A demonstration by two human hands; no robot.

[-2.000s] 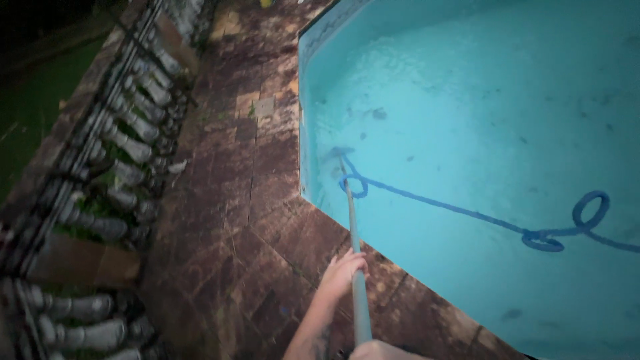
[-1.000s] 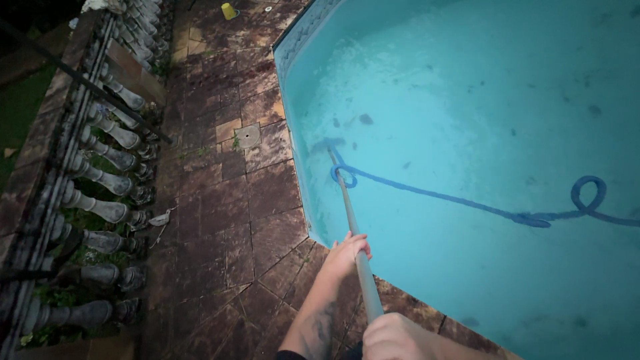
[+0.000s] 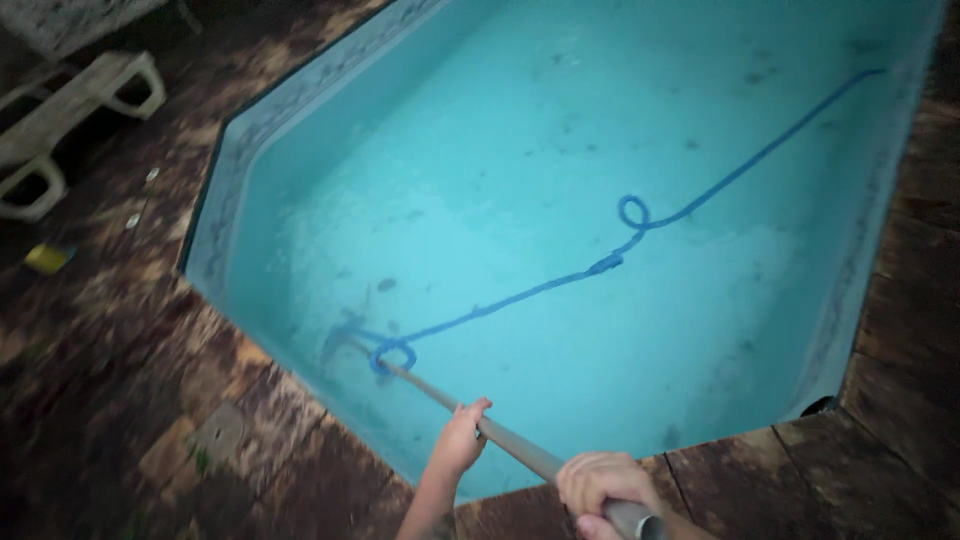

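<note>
A long metal pole (image 3: 525, 448) slants down into a swimming pool (image 3: 480, 225) of blue-green water. My right hand (image 3: 604, 487) is wrapped around it near its hollow upper end. Farther down the shaft, my left hand (image 3: 461, 439) holds the pole, thumb and fingers around it. Under water at the far end is a dark, blurred cleaning head (image 3: 346, 330). A blue pool hose (image 3: 517, 298) loops around the pole near that head, then runs across the water with another small loop to the far right side. Dark specks of debris show in the pool.
Worn stone paving (image 3: 277, 457) borders the pool, whose angled edge lies just before me. A pale plastic lounger (image 3: 75, 112) stands at upper left, with a yellow container (image 3: 48, 258) on the paving below it. A dark round opening (image 3: 817, 406) sits at the right corner.
The view has swung right, bringing the lounger and far pool side in and losing the balustrade. Both hands remain on the pole, which now slants more to the upper left.
</note>
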